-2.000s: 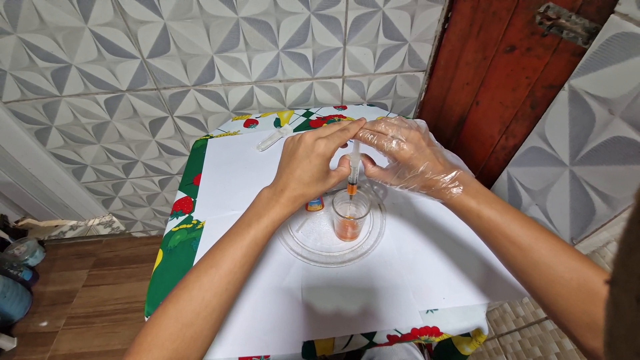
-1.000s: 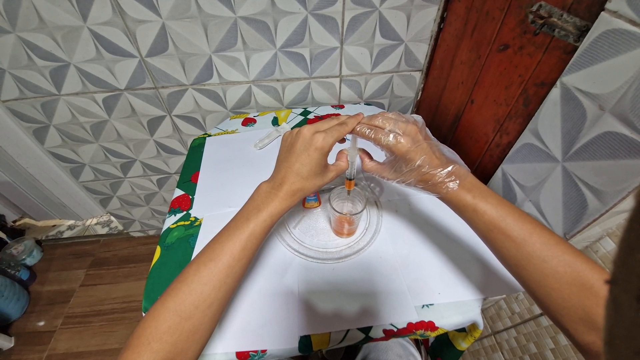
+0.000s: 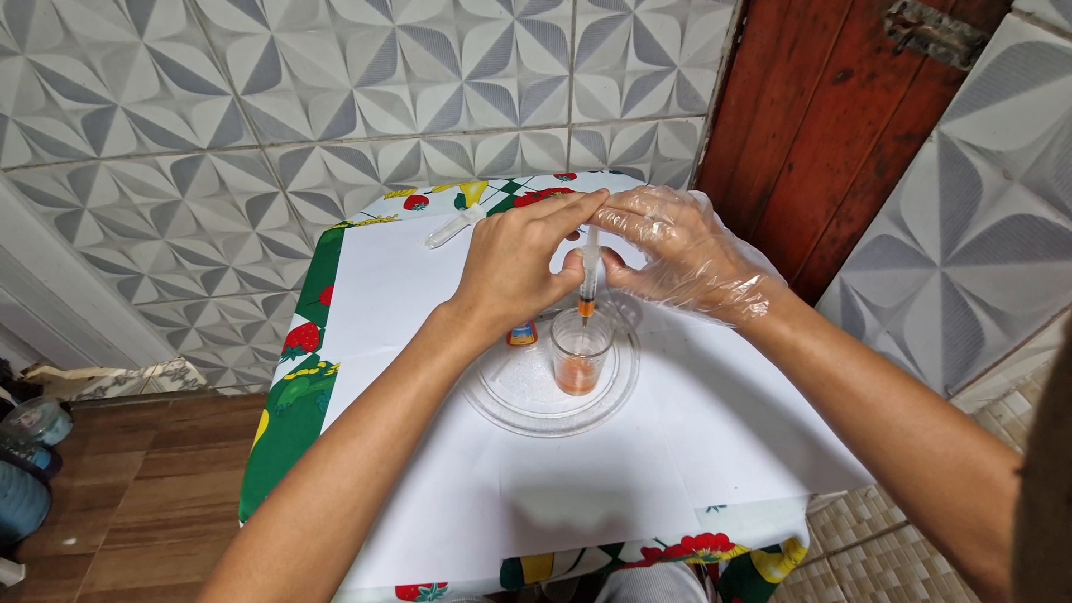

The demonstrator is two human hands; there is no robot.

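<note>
A syringe [image 3: 590,272] with orange liquid near its tip stands upright, its tip in the mouth of a clear glass [image 3: 578,356]. Orange-red liquid lies in the bottom of the glass, which rests on a round clear glass plate [image 3: 511,410]. My left hand [image 3: 523,255], bare, grips the syringe from the left. From the right my right hand [image 3: 682,255], in a thin clear plastic glove, holds it too; the fingertips of both hands meet over its top. Behind the glass, on the plate, is a small red, yellow and blue item [image 3: 521,334], partly hidden by my left wrist.
White paper [image 3: 435,519] covers much of the small table, over a fruit-patterned tablecloth [image 3: 289,419]. A clear plastic tube-like piece [image 3: 455,227] lies at the back left. Tiled wall [image 3: 377,84] and a red wooden door [image 3: 821,126] stand behind. Containers [image 3: 25,477] are on the floor at far left.
The orange liquid in the syringe seems to take up less of the barrel than two seconds ago. Both hands keep nearly the same place.
</note>
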